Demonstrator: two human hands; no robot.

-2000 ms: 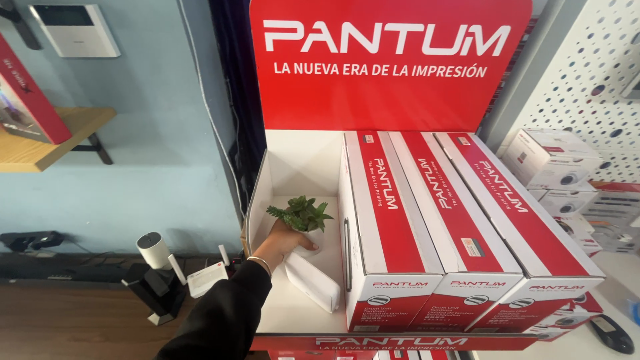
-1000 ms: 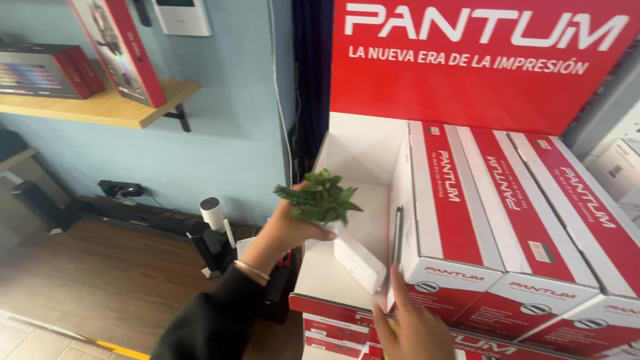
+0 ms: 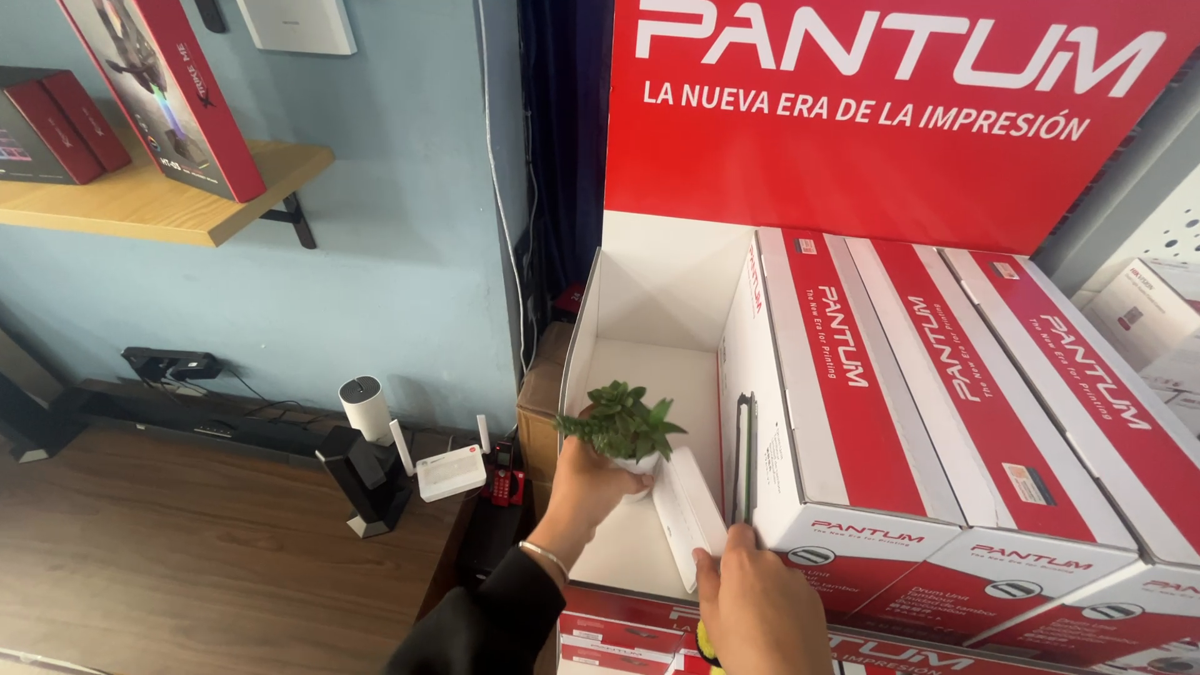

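My left hand point(image 3: 591, 487) holds a small green potted plant point(image 3: 623, 427) by its white pot point(image 3: 640, 463), over the white floor of a cardboard display bin point(image 3: 647, 370). Right of the pot, a slim white box-shaped object point(image 3: 689, 520) leans at a slant. My right hand point(image 3: 761, 605) is at that object's near end, thumb against its edge; whether it grips the object is unclear. A bit of yellow-green material point(image 3: 708, 645) shows beneath this hand. Beside the fingers stands the nearest Pantum drum unit carton point(image 3: 820, 375).
More Pantum cartons point(image 3: 994, 394) fill the bin's right side, before a red header board point(image 3: 844, 159). To the left are a white router point(image 3: 450, 472), a white cylindrical device point(image 3: 366, 409), a red cordless phone point(image 3: 504, 478) and a wooden shelf point(image 3: 234, 192) with boxes.
My right hand, absent from the earliest frame, has come in at the near end of the white object. My left hand still holds the plant. The view has shifted left.
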